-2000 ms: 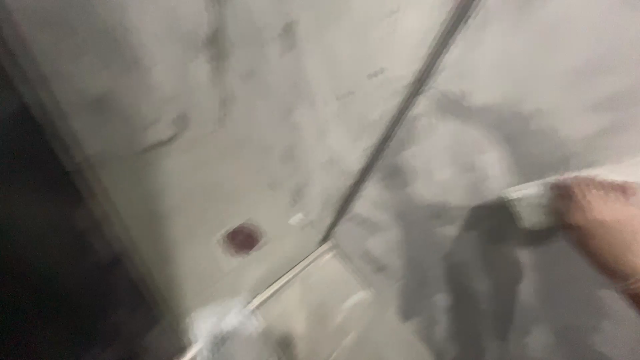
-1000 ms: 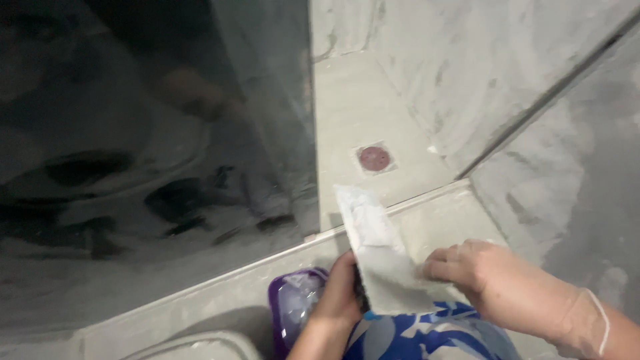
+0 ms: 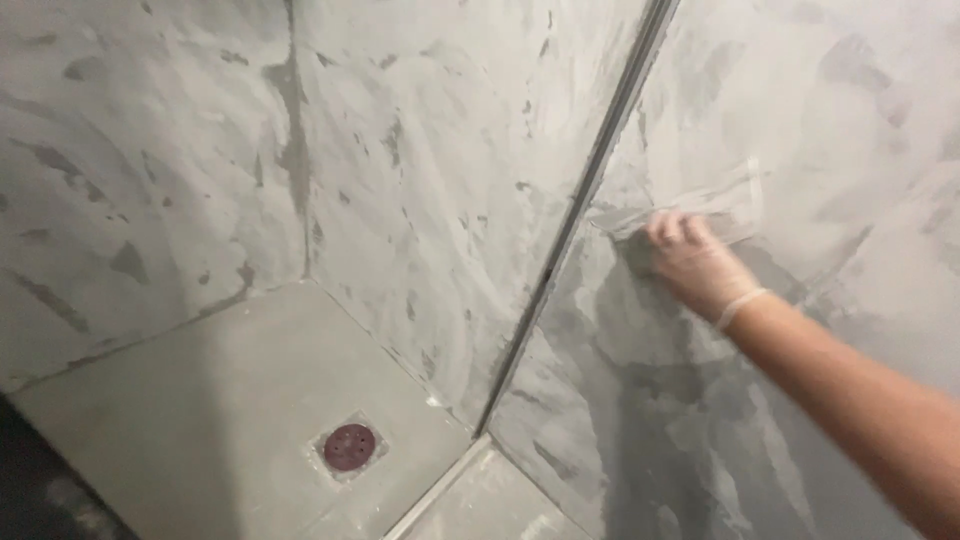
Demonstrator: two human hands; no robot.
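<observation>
My right hand [image 3: 697,262], in a thin translucent glove, holds a wide flat blade [image 3: 637,217], blurred, probably a plastering trowel or spatula. Its edge lies against the wall [image 3: 825,195] on the right, which bears patchy light grey coating over darker grey. The blade is just right of a dark metal channel [image 3: 555,266] that runs up the wall. Pale fresh-looking smears show around the hand. My left hand is out of view.
Left of the channel, two mottled grey walls [image 3: 420,187] meet in a corner above a grey shower floor [image 3: 262,375]. A round reddish drain cover [image 3: 349,447] sits in that floor. A low sill [image 3: 442,484] runs from the channel's foot, and a dark panel [image 3: 45,480] stands at lower left.
One second ago both hands were low by a white-coated blade; now my right hand is up at the right wall and my left has left the view. The view has turned toward the walls.
</observation>
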